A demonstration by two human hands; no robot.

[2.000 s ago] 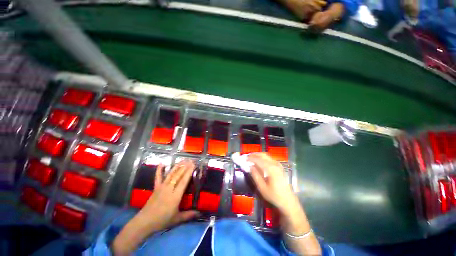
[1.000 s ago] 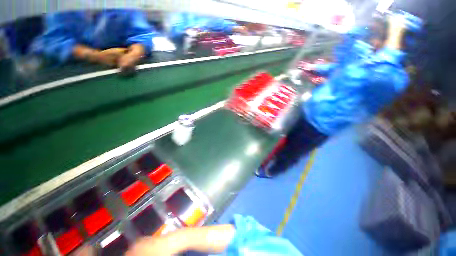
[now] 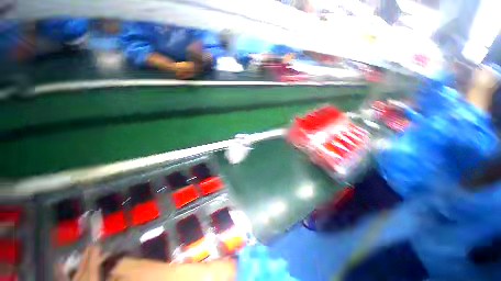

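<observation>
The picture is blurred. A clear blister tray (image 3: pixel 233 200) at lower left holds two rows of open flip phones (image 3: pixel 145 207), with dark screen halves above red keypad halves. My right hand (image 3: pixel 132 269) is cut off by the bottom edge, over the tray's front row, with its blue sleeve on the right. Its fingertips and anything in them are unclear. A blurred skin-coloured shape beside it, perhaps my left hand (image 3: pixel 90 266), is also cut off. A small white patch lies over a front-row phone; I cannot tell if it is cloth or glare.
A white bottle (image 3: pixel 238 150) stands near the belt edge. Stacked trays of red phones (image 3: pixel 329 140) sit farther right on the bench (image 3: pixel 274 181). Red phones (image 3: pixel 10 241) show at the left edge. The green conveyor (image 3: pixel 137 131) runs behind. A person in blue (image 3: pixel 439 137) is at right; others are across the belt.
The view swung right from the tray, then partly back left in the last second. The phones at the left edge show again. The white cloth seen earlier in my right hand cannot be made out.
</observation>
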